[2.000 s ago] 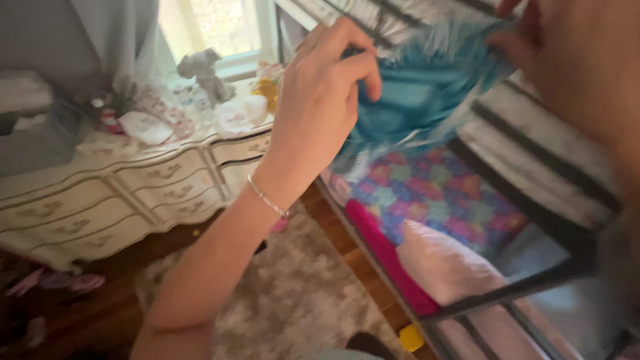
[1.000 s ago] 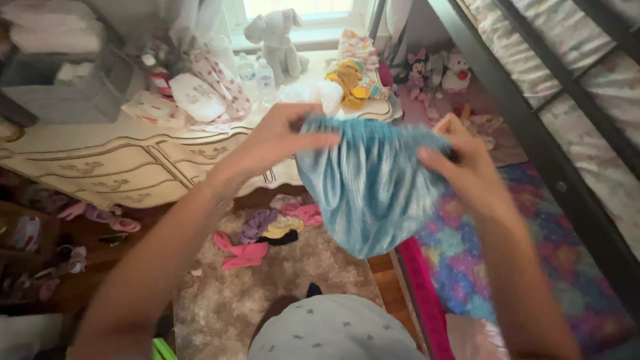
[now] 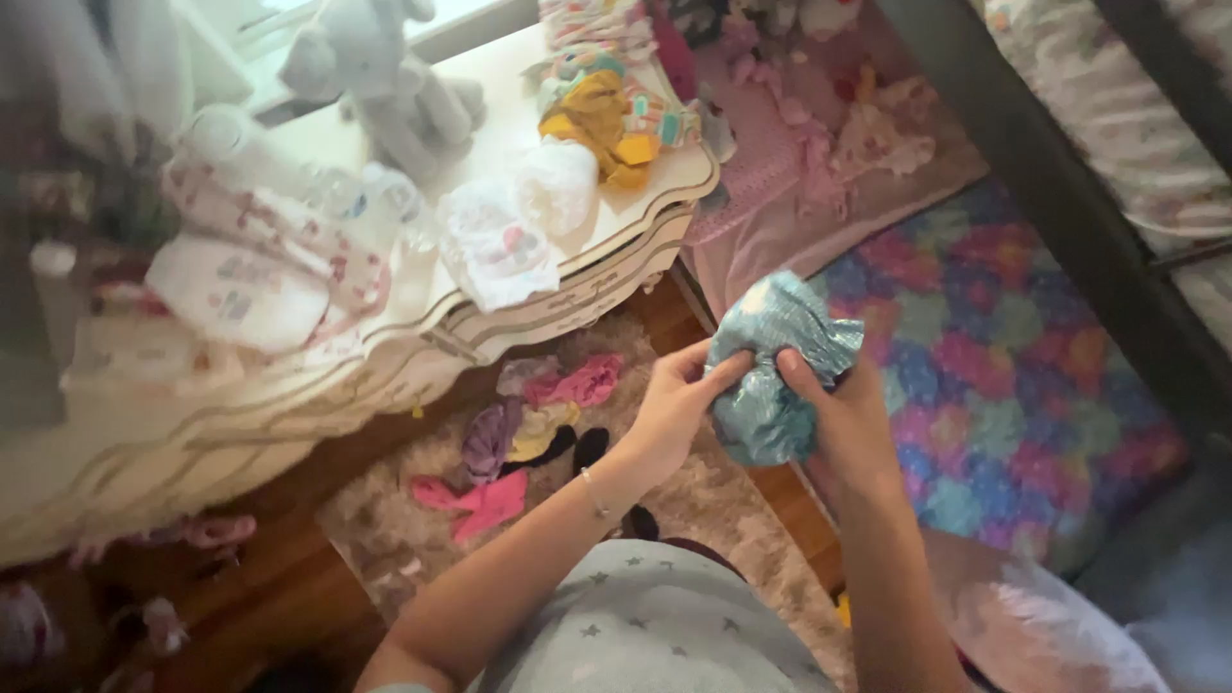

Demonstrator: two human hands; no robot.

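A shiny teal-blue gathered cloth garment is bunched into a small bundle in front of me. My left hand grips its left side, thumb and fingers pinching the fabric. My right hand holds the right side, its thumb pressed on the front, and the other fingers partly hidden behind. On the dresser to the upper left lie a white printed diaper and a folded mustard-yellow cloth. Pink, purple and yellow clothes, among them a pink piece, lie on the rug below my hands.
The cream dresser with a wavy edge runs along the left; a grey plush elephant and plastic bottles stand on it. A dark bed frame and a colourful patterned mattress are at the right. A beige rug covers part of the wooden floor.
The teal garment was spread wide between my two hands and is now crumpled into a compact bundle. My hands have come close together. The view has shifted.
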